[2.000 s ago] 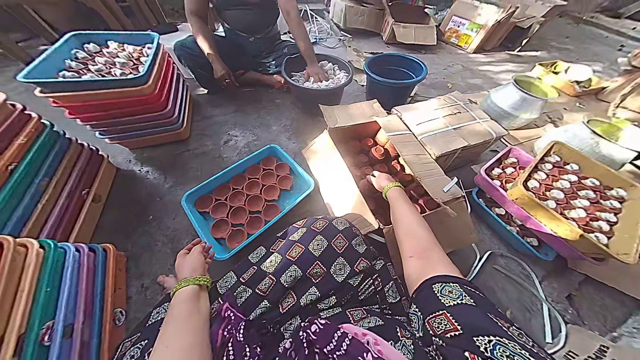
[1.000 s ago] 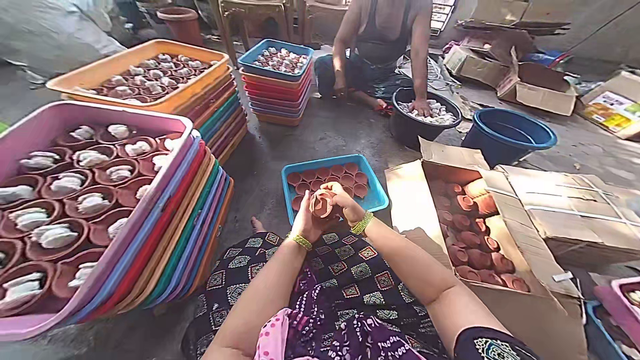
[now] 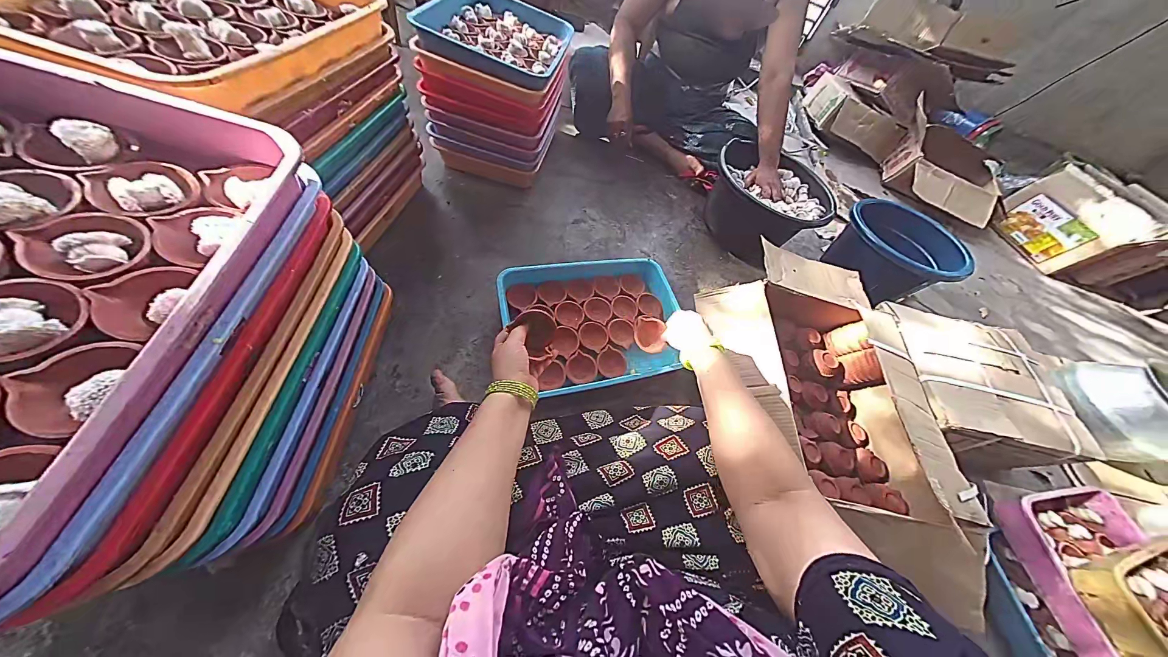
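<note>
A blue plastic tray [image 3: 651, 363] on the floor in front of me holds rows of small reddish clay lamp cups [image 3: 595, 309]. My left hand [image 3: 513, 358] grips a clay cup [image 3: 538, 330] over the tray's left side. At the tray's right edge, my right hand [image 3: 691, 334] has its fingers at another clay cup [image 3: 650, 335]; strong glare hides how the fingers hold it. Right of the tray stands an open cardboard box [image 3: 920, 447] with stacked clay cups [image 3: 832, 429] inside.
Tall stacks of coloured trays [image 3: 265, 383] rise at the left; another stack [image 3: 491, 119] stands behind. A person [image 3: 698, 73] sits ahead, one hand in a dark tub [image 3: 744, 214] of white pieces. A blue tub [image 3: 903, 251], a strapped carton [image 3: 981, 383] and filled trays [image 3: 1049, 547] lie right.
My right hand has moved from the cardboard box to my left hand above the tray, then to the tray's right edge. My hands have moved apart since one second ago.
</note>
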